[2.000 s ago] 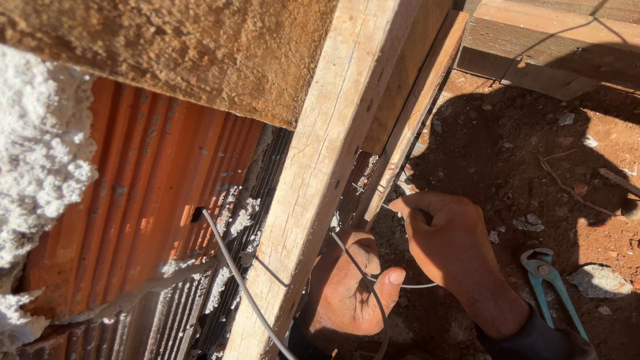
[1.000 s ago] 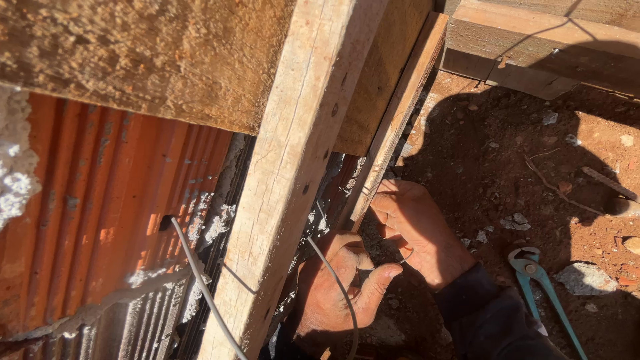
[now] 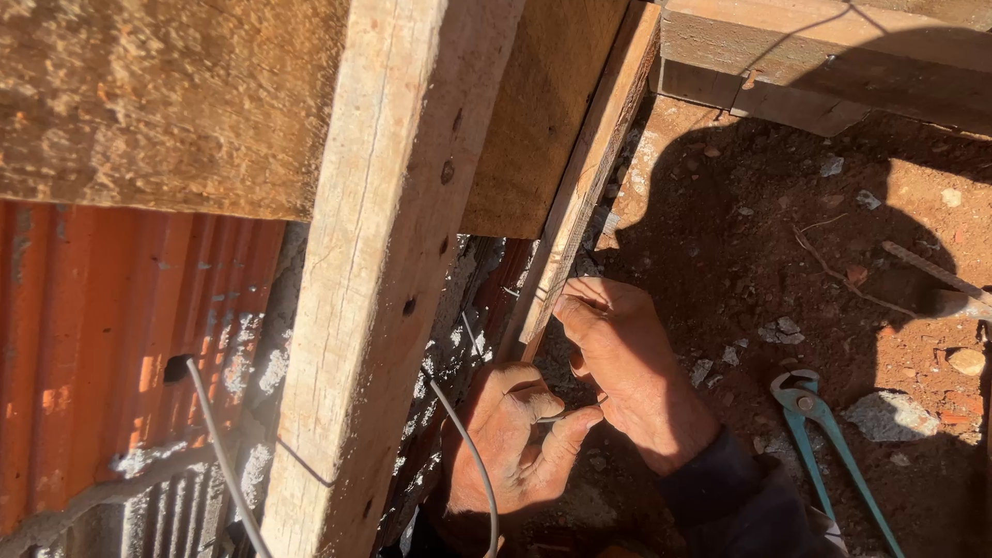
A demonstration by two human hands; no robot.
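Observation:
My left hand (image 3: 508,438) pinches a thin metal wire (image 3: 552,419) between thumb and forefinger, below the end of a narrow wooden batten (image 3: 573,209). The wire runs to the curled fingers of my right hand (image 3: 632,368), whose forefinger and thumb are at the batten's right edge; those fingertips are partly hidden. A longer grey wire (image 3: 469,446) curves down across my left hand. Another stretch of wire (image 3: 221,457) comes out of a hole in the orange hollow clay brick (image 3: 93,333). A thick wooden post (image 3: 364,256) stands left of my hands.
Pincers with blue-green handles (image 3: 807,404) lie on the reddish soil at the right, beside a piece of rubble (image 3: 891,416). A rusty rebar piece (image 3: 934,271) lies farther right. Wooden boards (image 3: 775,46) edge the top right, and a wide board (image 3: 155,101) covers the upper left.
My right hand has moved from the wire's far side to close against the batten's edge, nearer my left hand. The large wire loop seen between the hands at first no longer shows.

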